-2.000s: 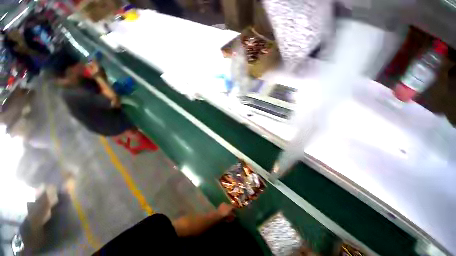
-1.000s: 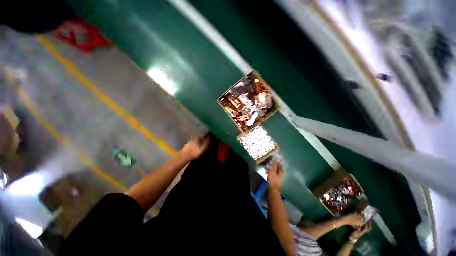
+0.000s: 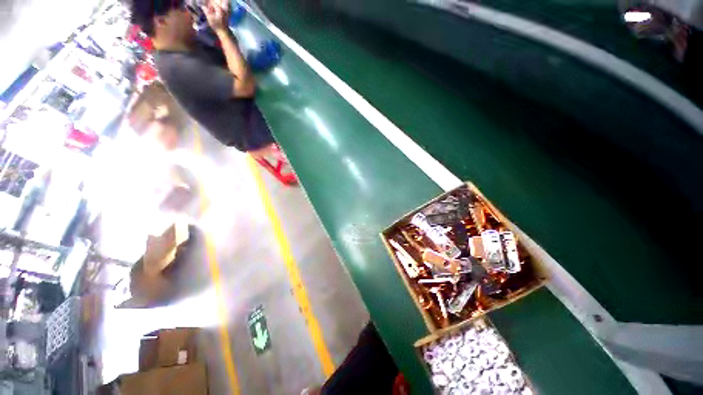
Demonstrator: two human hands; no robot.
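An open brown cardboard box of mixed metal parts (image 3: 462, 258) sits on the green belt, with copper, silver and dark pieces in it. A shallow cardboard box of small white parts with dark centres (image 3: 474, 362) touches its near side and is cut off by the bottom edge. A small skin-coloured patch at the bottom edge may be my left hand (image 3: 311, 391); it is too cut off to show its fingers or whether it holds anything. My right hand is out of the picture.
The green belt (image 3: 331, 154) has a white line along it. A white post (image 3: 655, 347) stands at the lower right. A seated person (image 3: 204, 85) in dark clothes is at the upper left on a red stool (image 3: 277, 166). Brown cartons (image 3: 166, 374) and yellow lines are on the floor.
The view has swung up and left along the belt, so both boxes appear larger and lower. My right hand, seen at the white-parts box, and the neighbour's hands at another metal-parts box have left the picture.
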